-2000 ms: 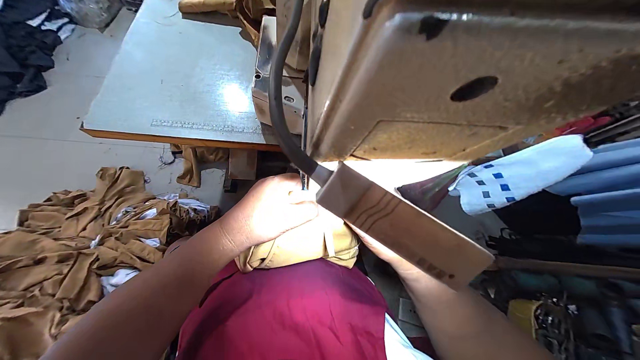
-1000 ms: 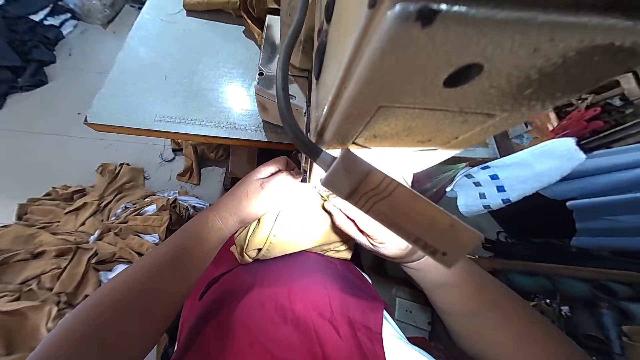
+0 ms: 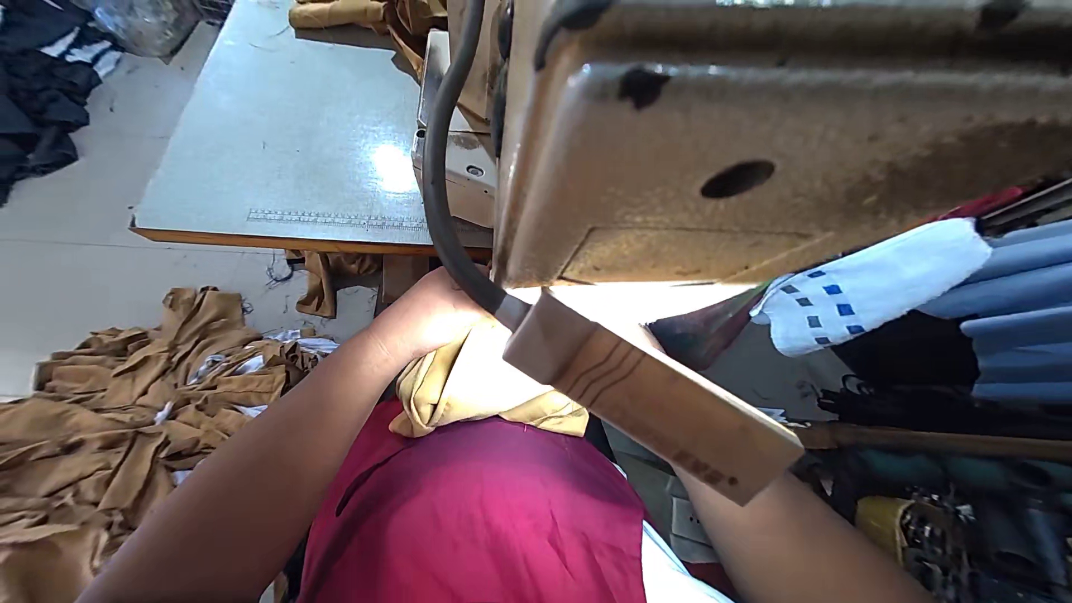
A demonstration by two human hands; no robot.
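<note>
A worn beige sewing machine [image 3: 670, 167] fills the upper right, and a lamp head [image 3: 653, 394] on a dark flexible neck hangs in front of it. Under the machine lies a bunched tan cloth [image 3: 469, 377], brightly lit, against the magenta garment on my lap. My left hand [image 3: 435, 311] rests at the cloth's upper left edge, its fingertips hidden behind the lamp neck and the machine. Only a lit sliver of my right hand [image 3: 632, 325] shows, since the lamp head covers most of it; its fingers cannot be made out.
The machine's grey table [image 3: 276, 126], marked with a ruler scale, extends to the upper left. Brown garments [image 3: 142, 410] lie heaped on the floor at left, dark cloth [image 3: 42, 92] beyond. On the right are a white cloth with blue squares [image 3: 871, 289] and blue fabric [image 3: 1022, 310].
My right hand, plainly visible on the cloth a second ago, is now mostly hidden behind the lamp head. The left hand stays near the same spot, with its fingers now less visible.
</note>
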